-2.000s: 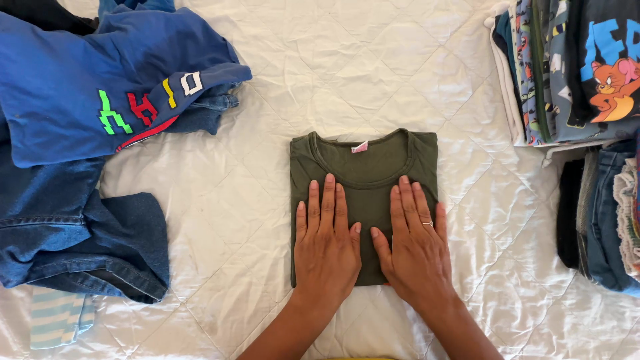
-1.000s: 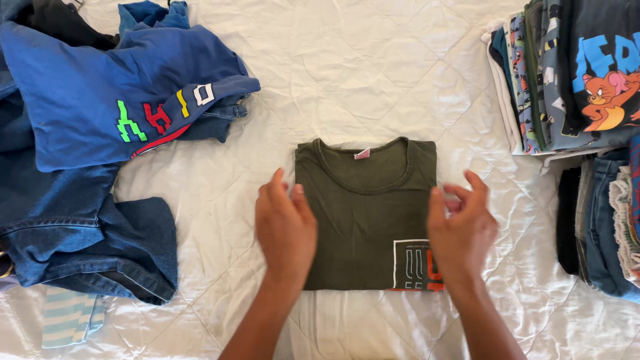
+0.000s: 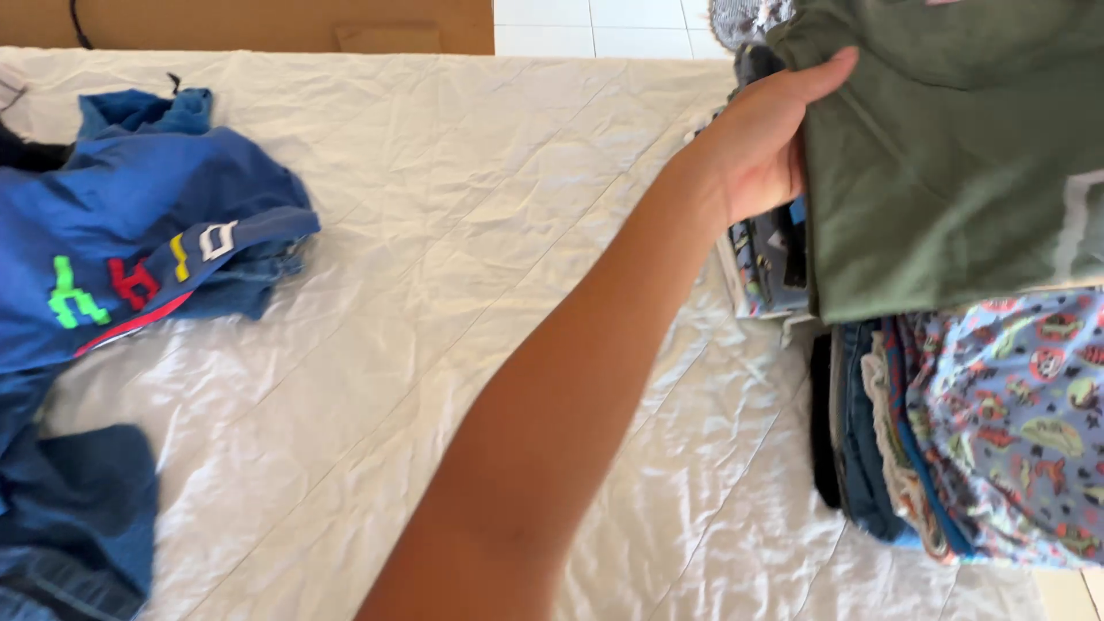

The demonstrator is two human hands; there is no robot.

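My left hand reaches to the upper right and grips the left edge of the folded olive-green T-shirt, thumb on top and fingers beneath. The shirt is over a stack of folded clothes, whose left side shows below my hand. My right hand is out of view; whether it holds the shirt's far side does not show. Just below the shirt, a second folded stack has a patterned light-blue garment on top and denim at its side.
A quilted white bedspread covers the surface. At the left lie a rumpled blue garment with coloured lettering and blue denim. Beyond the far edge are a brown panel and white floor tiles.
The olive-green T-shirt has left the middle of the bedspread and is now over the stack at the upper right, in my left hand. My right hand has gone out of view. The view has shifted.
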